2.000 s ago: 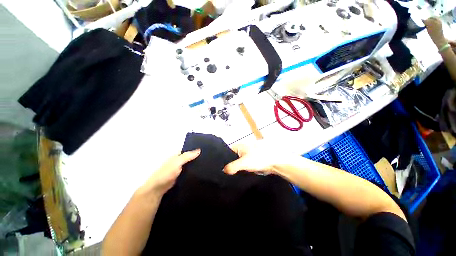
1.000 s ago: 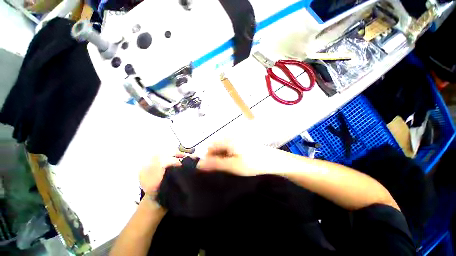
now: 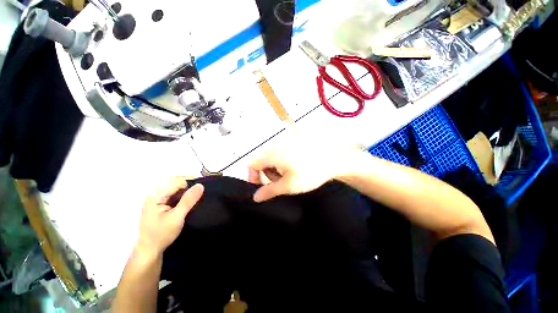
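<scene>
A black fabric panel [image 3: 226, 198] lies over the table's front edge and the wearer's lap, below the needle area. My left hand [image 3: 168, 214] pinches its upper edge at the left, thumb on top. My right hand [image 3: 290, 174] holds the same edge further right between thumb and fingers. The presser foot and needle area [image 3: 208, 116] of the white sewing machine [image 3: 226, 30] stands just above the hands; the fabric is not under it. The lower part of the panel merges with dark clothing, so its limits cannot be told.
Red-handled scissors [image 3: 342, 85] and a tan strip [image 3: 273, 96] lie right of the needle. A tool tray with a clear plastic bag [image 3: 428, 64] is at the upper right. Blue crates [image 3: 434, 137] stand below the table's right edge. A black garment pile [image 3: 37, 104] lies at left.
The view has moved closer to the needle area. The hands, bunched together on the fabric a second ago, are now further apart, with the panel's edge stretched between them.
</scene>
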